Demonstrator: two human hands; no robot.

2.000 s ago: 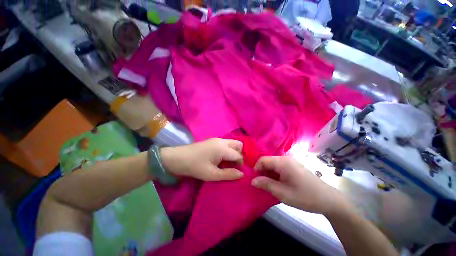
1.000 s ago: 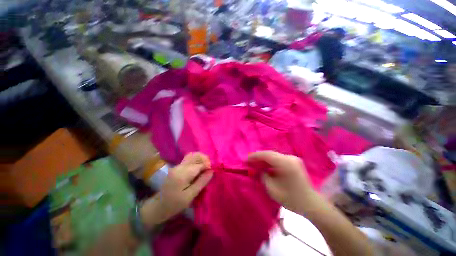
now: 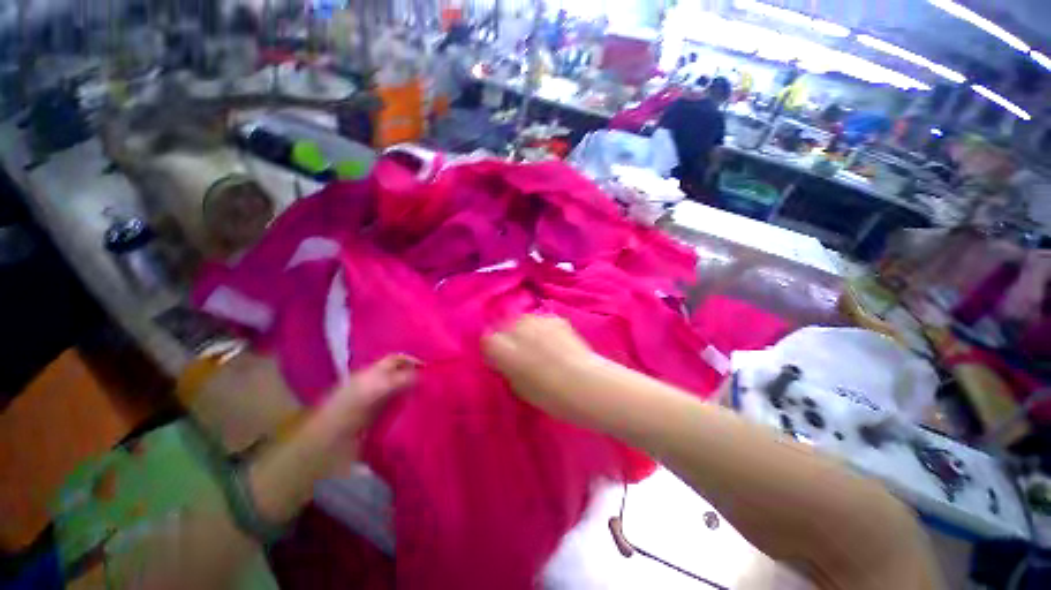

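The magenta garment (image 3: 461,461) lies heaped across the machine table and hangs over its front edge, with pale lilac strips showing at its left side. My left hand (image 3: 375,398) is blurred at the garment's left part, its fingertips at the cloth; a green bangle is on the wrist. My right hand (image 3: 536,357) is closed on the cloth near the middle, with its fingertips partly hidden. The sewing machine head (image 3: 876,438) is at the right, apart from the hands, with a white cloth (image 3: 853,375) over it.
The white machine bed (image 3: 680,536) shows below the right forearm. An orange seat (image 3: 63,444) and a green patterned board (image 3: 150,496) are at the lower left. Another machine (image 3: 190,190) is at the upper left. A person in dark clothing (image 3: 694,133) is in the background.
The view has tilted up and shifted. My hands have moved from close together on a pinched part to farther apart, with the right forearm reaching across the cloth. More machine bed shows.
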